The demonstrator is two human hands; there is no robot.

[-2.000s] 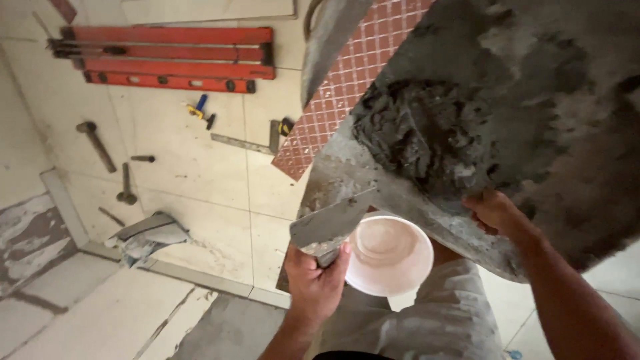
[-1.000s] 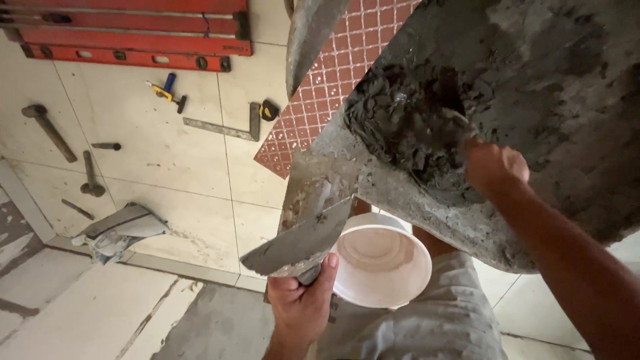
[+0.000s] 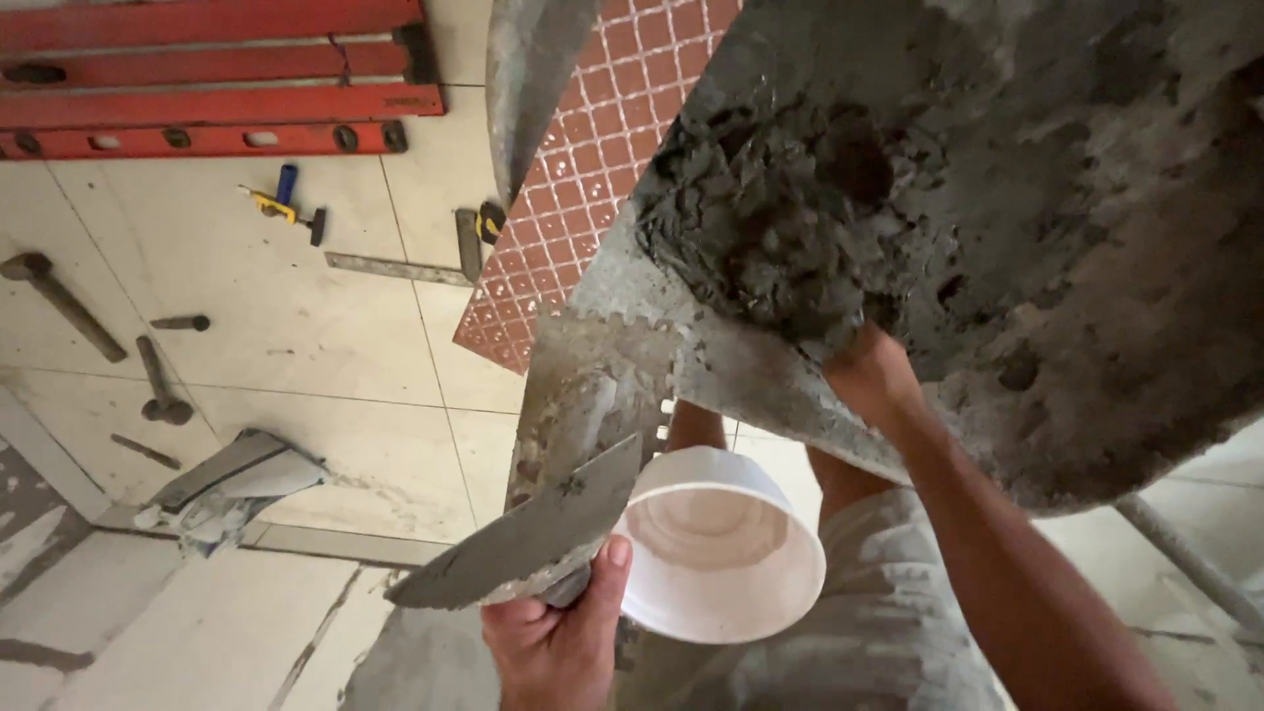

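Note:
My left hand (image 3: 558, 627) grips a trowel (image 3: 538, 538) with a grey-smeared, pointed blade, and a white plastic bowl (image 3: 726, 548) sits right beside that hand. Behind the trowel lies a notched metal spreader plate (image 3: 592, 395), coated with mortar. Over at the mortar board (image 3: 1066, 296), my right hand (image 3: 874, 370) is closed at the near edge of a wet, dark grey mortar heap (image 3: 780, 227). What it holds is mostly buried or hidden by the mortar. A reddish-brown tile with a grid pattern (image 3: 592, 148) lies along the board's left side.
On the tiled floor at left are red spirit levels (image 3: 207, 138), a hammer (image 3: 69, 311), a second hammer (image 3: 158, 385), a yellow and blue clamp-like tool (image 3: 276, 207), a metal square (image 3: 395, 267), a tape measure (image 3: 489, 222) and a grey cloth or bag (image 3: 237, 484).
The view has moved closer and shifted. My right hand has worked within the mortar, whose heap looks more churned. The trowel in my left hand is now tilted differently beside the bowl.

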